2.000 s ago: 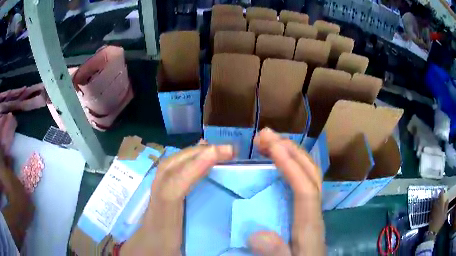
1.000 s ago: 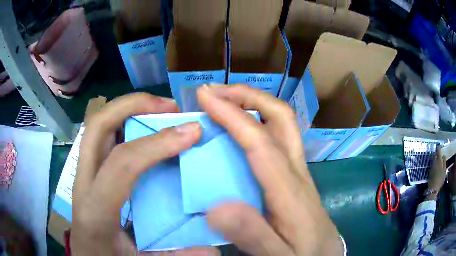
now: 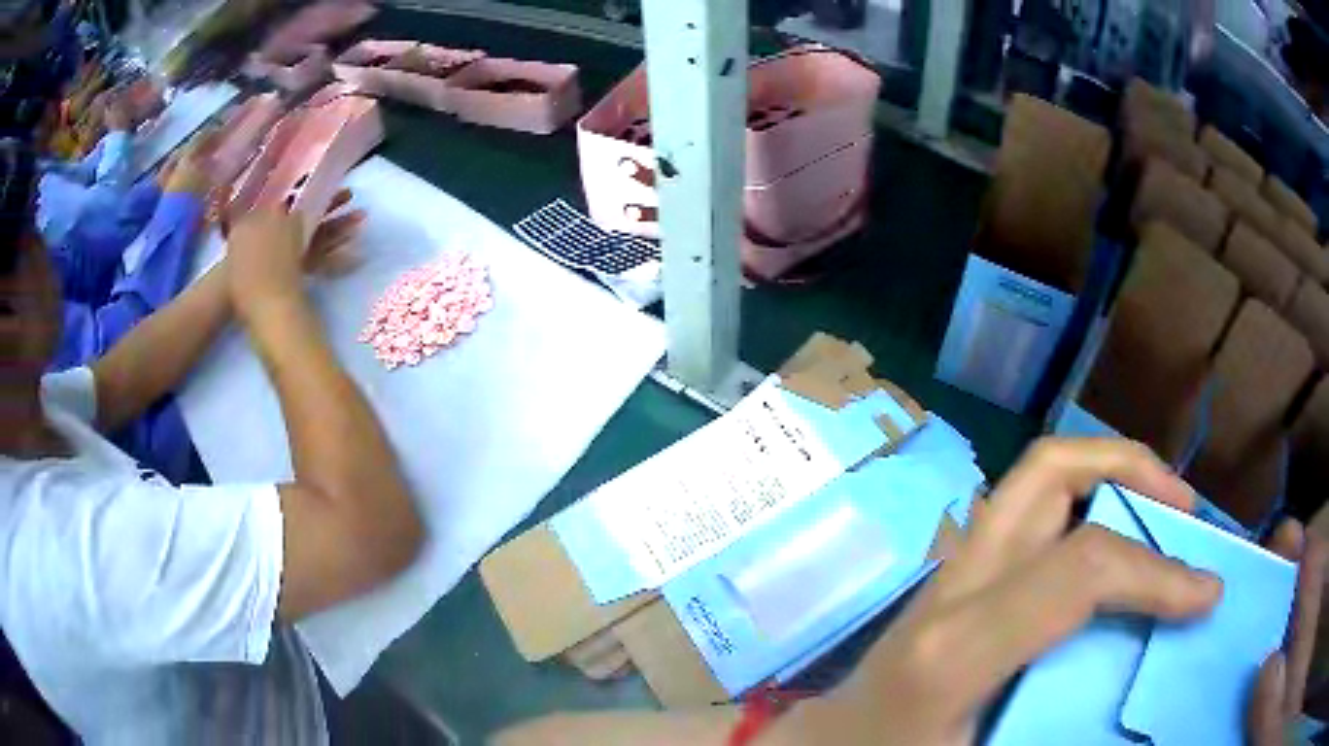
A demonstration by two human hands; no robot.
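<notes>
My left hand (image 3: 1042, 583) grips a light blue carton (image 3: 1188, 656) at the lower right, its fingers over the folded bottom flaps, which face up. Only some fingers of my right hand (image 3: 1277, 670) show, at the carton's right side by the picture's edge; the rest is cut off. Flat cartons (image 3: 787, 568) with brown edges lie in an overlapping stack left of my hands.
Erected cartons (image 3: 1006, 328) stand open at the right. A pale post (image 3: 700, 190) rises before pink housings (image 3: 809, 161). At left, a person (image 3: 161, 539) works at a white sheet (image 3: 539, 394) with small pink parts (image 3: 430, 309).
The view has swung left, so the carton and my hands now appear at the lower right. The left neighbour and pink housings have come into view. The folded flaps remain under my fingers.
</notes>
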